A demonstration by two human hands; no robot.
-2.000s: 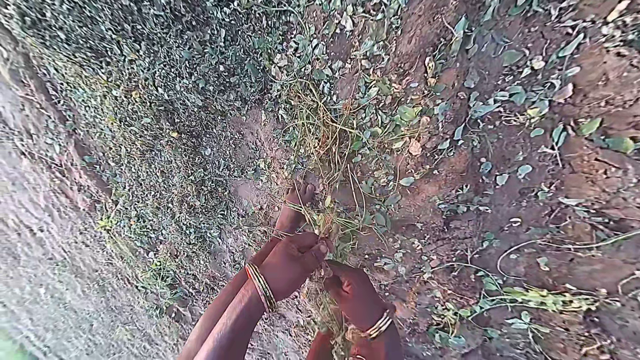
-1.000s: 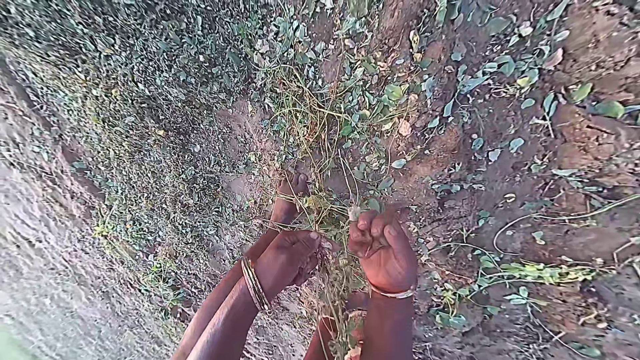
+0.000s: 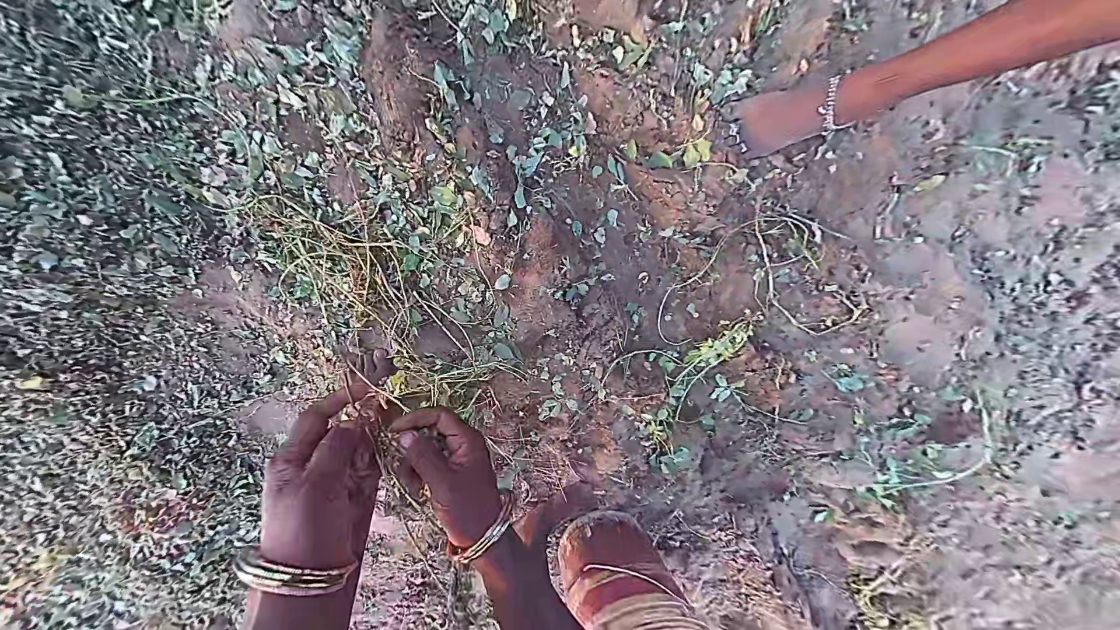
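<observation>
My left hand (image 3: 319,481), with metal bangles at the wrist, grips the thin stems of an uprooted vine plant (image 3: 381,429). Close on its right, my right hand (image 3: 451,472), also with bangles, has thumb and forefinger pinched on the same stems. Its other fingers are curled. What lies between the fingertips is too small to tell. Just beyond the hands, a tangle of green and yellowish stems (image 3: 350,262) lies on the soil.
Leafy litter (image 3: 114,306) covers the ground at left. Loose green vines (image 3: 709,350) lie on brown soil at right. Another person's foot (image 3: 779,118), with a chain anklet, reaches in at upper right. A bent knee or foot (image 3: 612,560) is beside my right forearm.
My right hand, held apart from the left one second ago, is now back beside it at the stems. The view has shifted right, and another person's foot now shows at upper right.
</observation>
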